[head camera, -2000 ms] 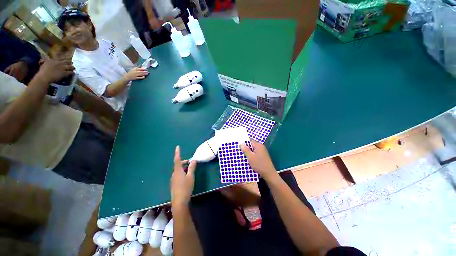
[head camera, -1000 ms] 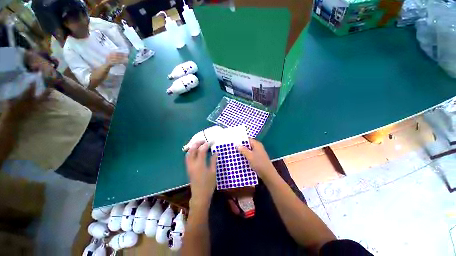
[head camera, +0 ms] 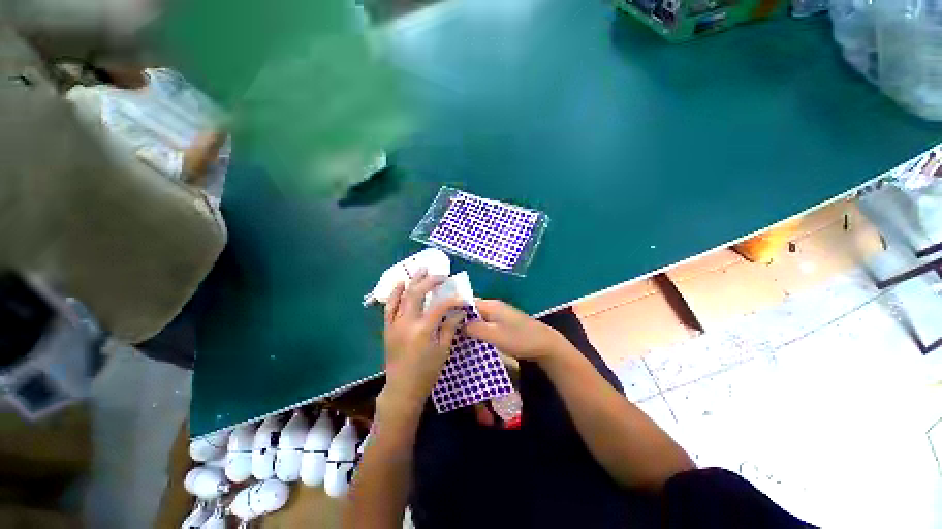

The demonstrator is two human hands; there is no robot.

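Note:
A white sticker sheet with rows of purple-blue dots [head camera: 472,364] hangs at the table's front edge, its blank white strip at the top. My right hand [head camera: 511,331] grips the sheet at its upper right. My left hand [head camera: 418,336] lies over the sheet's upper left, its fingertips at the strip; whether it holds a sticker is hidden. A white bulb camera [head camera: 414,271] lies on the table just beyond my left fingers, partly covered by them. A bagged sticker sheet [head camera: 483,229] lies flat on the table behind it.
A blurred green box [head camera: 300,93] is over the table's far left. A carton tray of white cameras [head camera: 294,449] is below the front left edge. People stand at the left. A green printed carton [head camera: 702,12] and clear plastic bags [head camera: 897,57] are at the far right.
The green box has moved left from behind the bagged sheet and is blurred. My left hand has come in from the left onto the sheet's top. The sheet now tilts.

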